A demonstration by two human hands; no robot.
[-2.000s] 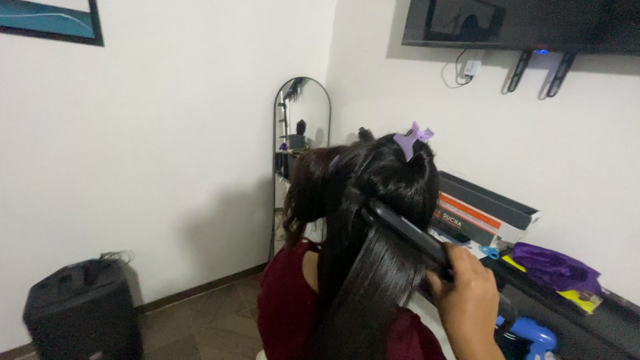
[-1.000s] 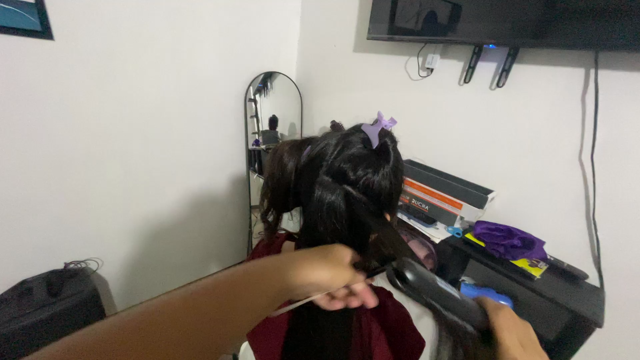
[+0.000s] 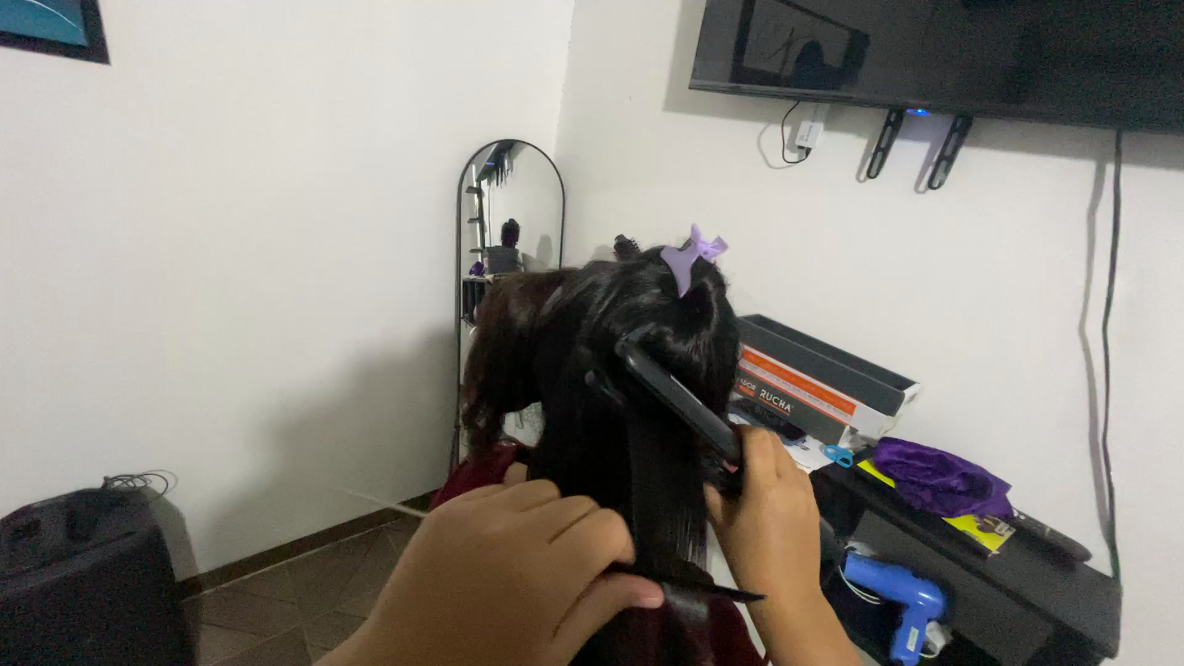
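Note:
A seated person in a dark red top has long dark hair [image 3: 573, 351], with a purple hair clip [image 3: 689, 259] at the crown. My right hand [image 3: 768, 509] grips a black hair straightener [image 3: 680, 402], whose plates lie around a section near the back of the head. Below it, my left hand [image 3: 527, 555] holds a dark comb [image 3: 708, 588] across the hanging section; a thin pale shaft sticks out on the other side of that hand.
An arched mirror [image 3: 513, 203] stands in the corner. On a black table [image 3: 1064, 583] at right are an open box [image 3: 814, 379] and purple cloth [image 3: 939, 476]; a blue hair dryer [image 3: 897, 592] sits below. A black speaker-like case [image 3: 88, 583] stands at left.
The straightener has moved from lower on the hair up toward the head. My left hand, absent two seconds ago, came in one second ago and now is lower in view.

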